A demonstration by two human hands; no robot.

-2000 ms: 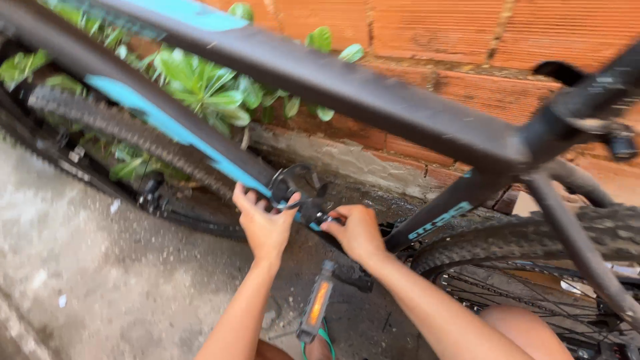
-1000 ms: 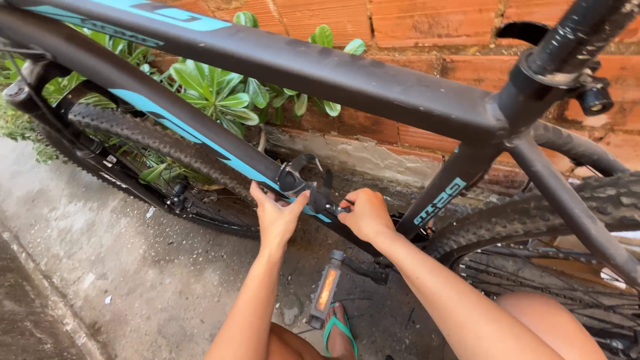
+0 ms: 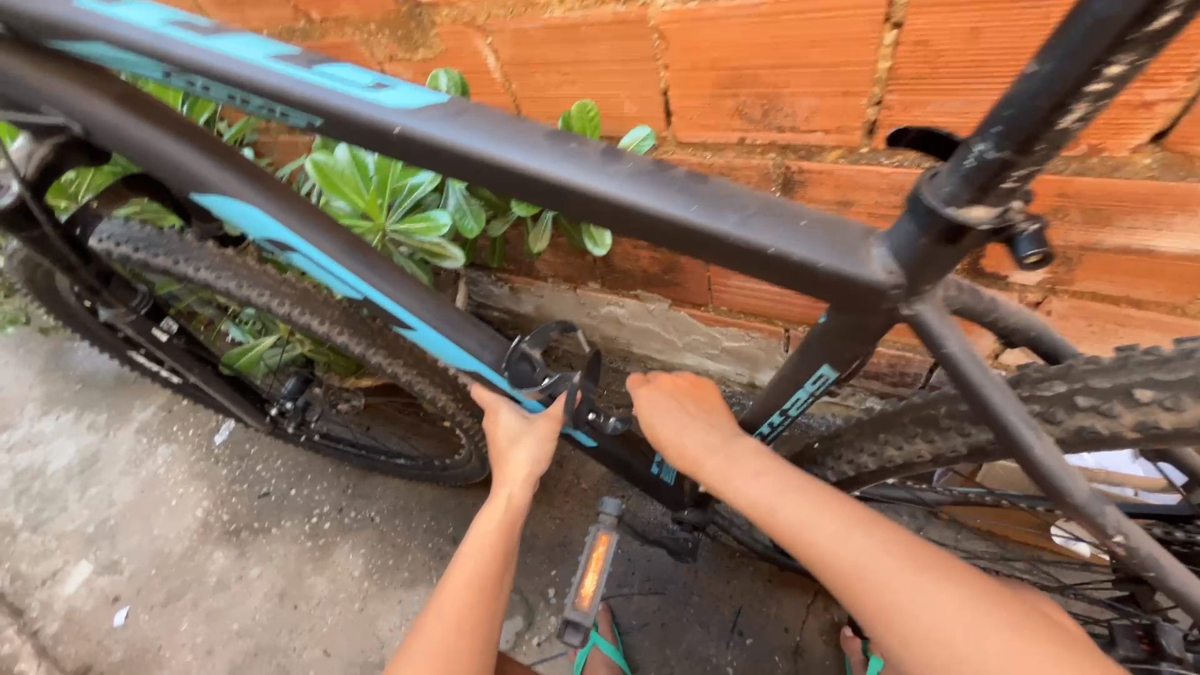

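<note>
A black bottle cage [image 3: 539, 366] is fixed on the down tube [image 3: 422, 319] of a dark bicycle frame with blue markings. My left hand [image 3: 525, 433] grips the down tube at the cage, its thumb near the cage's lower part. Just right of the cage's lower end is my right hand [image 3: 682, 420], raised off the tube with its fingers curled. Whether something small is between those fingers is hidden. Below both hands hangs a pedal [image 3: 591, 572] with an orange reflector.
Behind the bicycle stands an orange brick wall [image 3: 769, 75], with a leafy plant [image 3: 384, 202] before it. The front wheel [image 3: 281, 309] is at left, the rear tire [image 3: 1059, 403] at right. My sandalled foot [image 3: 602, 647] is beneath the pedal.
My right hand has moved up and away from the lower end of the bottle cage, where it was a second ago. My left hand stays at the down tube by the cage.
</note>
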